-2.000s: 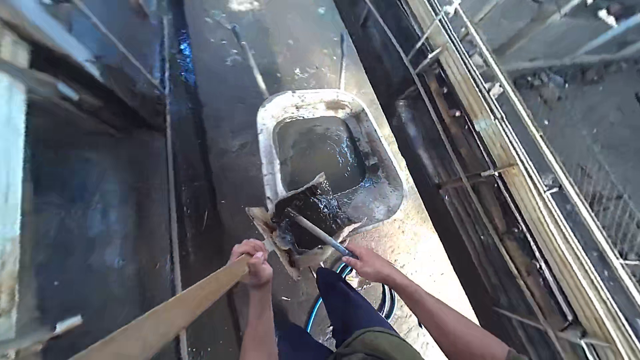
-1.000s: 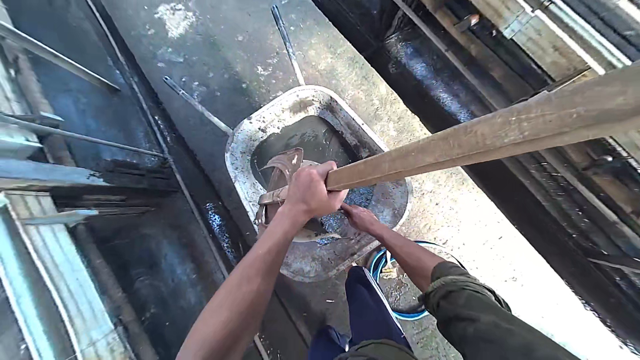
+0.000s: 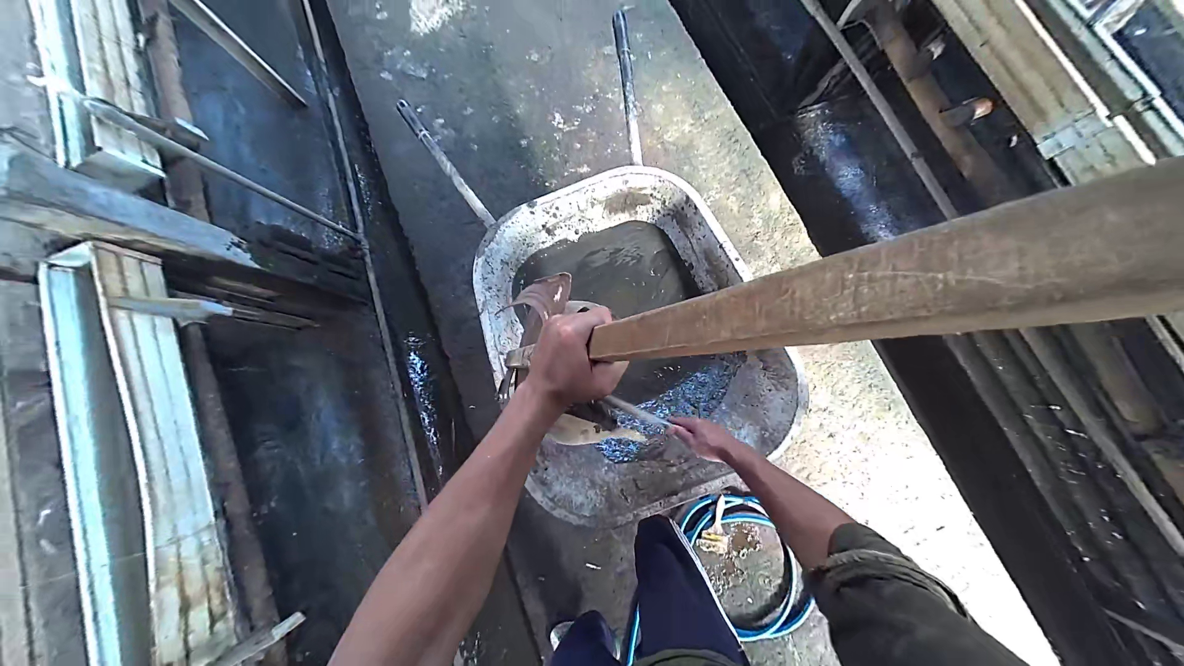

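My left hand (image 3: 572,359) is closed around the near end of a long wooden handle (image 3: 869,268), which runs up to the right past the camera. Just beyond the fist, a curved, dirty blade-like piece (image 3: 546,294) hangs over a wheelbarrow tray (image 3: 583,203); what joins it to the handle is hidden. My right hand (image 3: 705,438) grips a thin rod (image 3: 638,412) whose far end goes under the left fist, against a dark, muddy part. Grey wet mix or murky water (image 3: 615,264) lies in the tray.
Two wheelbarrow handles (image 3: 449,166) point away. A coiled blue hose (image 3: 786,615) with a brush (image 3: 717,532) inside it lies by my legs. Dark trenches flank the concrete walkway (image 3: 527,83); metal forms (image 3: 120,444) and timber stand left, more boards and pipes right.
The wooden handle pointed down to the left two seconds ago and now extends up to the right. My left hand has moved over the tray. The view has turned.
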